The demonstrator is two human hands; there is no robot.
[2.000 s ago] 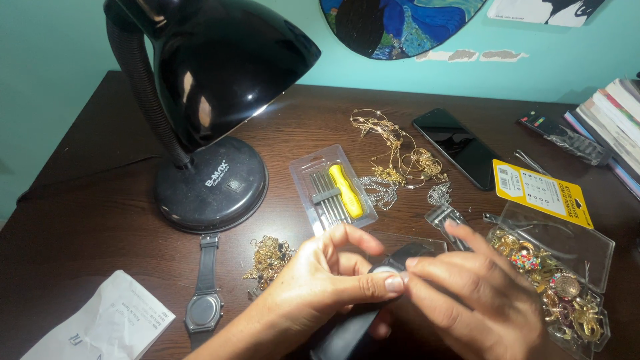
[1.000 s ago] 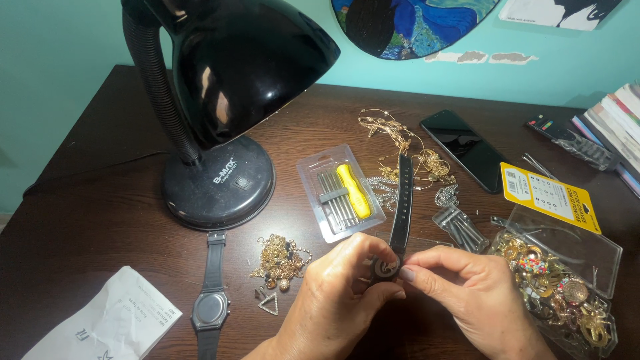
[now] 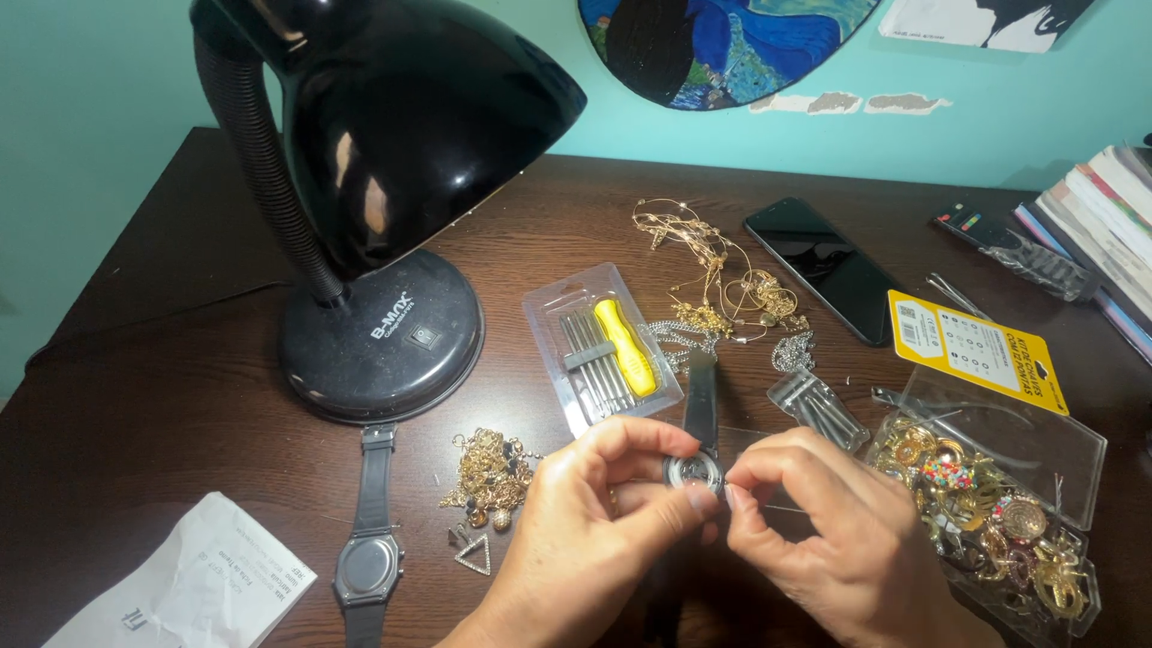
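A round wristwatch with a black strap is held by my left hand, thumb and fingers around its case. My right hand pinches at the right edge of the case with thumb and forefinger; whether anything small is between the fingertips cannot be told. One strap half points away from me, past the screwdriver set with its yellow handle in a clear plastic tray. A second black watch lies at the left. Gold-coloured chains and a triangular pendant lie beside my left hand.
A black desk lamp stands at the back left. Tangled necklaces, a smartphone, a small bag of metal pieces, and a yellow card lie behind. A clear box of jewellery is at the right, papers at the left.
Two seconds ago the strap lay low beneath my hands; now one half stands out beyond them. My right fingers have come together at the watch case's edge.
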